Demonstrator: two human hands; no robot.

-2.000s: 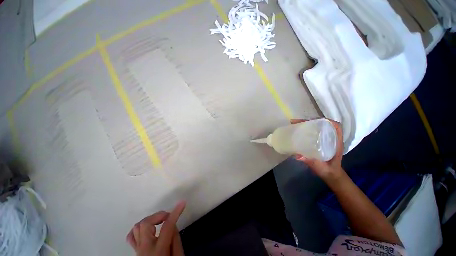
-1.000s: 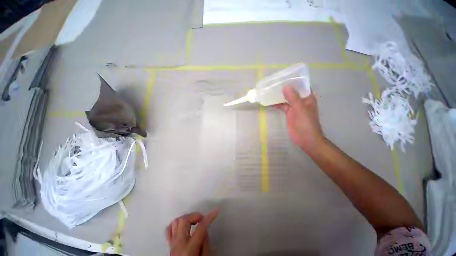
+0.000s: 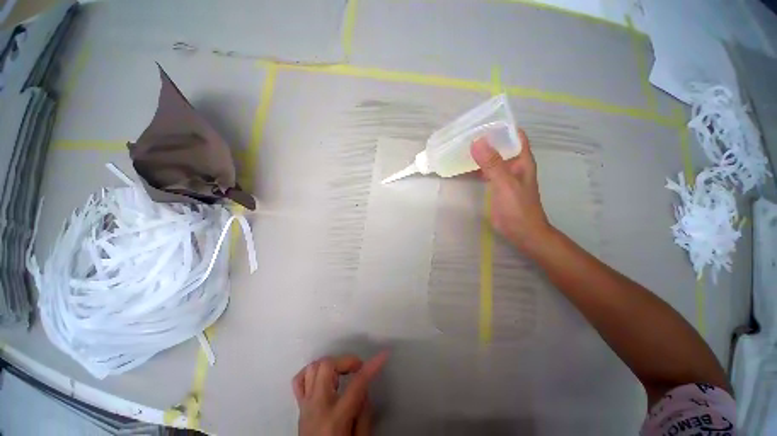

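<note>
My right hand (image 3: 511,183) holds a clear glue bottle (image 3: 471,140) tilted on its side, its thin nozzle pointing left and down over the covered table (image 3: 298,281). Whether the nozzle touches the cover cannot be told. My left hand (image 3: 336,396) is at the bottom edge, partly cut off, fingers bent with the index finger extended and nothing seen in it. Strap-shaped outlines of dark strokes and yellow tape lines (image 3: 486,281) mark the cover between and beyond my hands.
A big bundle of long white strips (image 3: 128,281) lies left, with a brown-grey fabric scrap (image 3: 183,149) behind it. Grey stacked panels (image 3: 25,204) stand far left. Short white strips (image 3: 707,226) lie in two piles at right, near stacked panels (image 3: 756,375).
The view has turned from the right stack to the table's middle and left. The bottle has moved from near the right stack to over the marked outlines. My left hand looks much the same.
</note>
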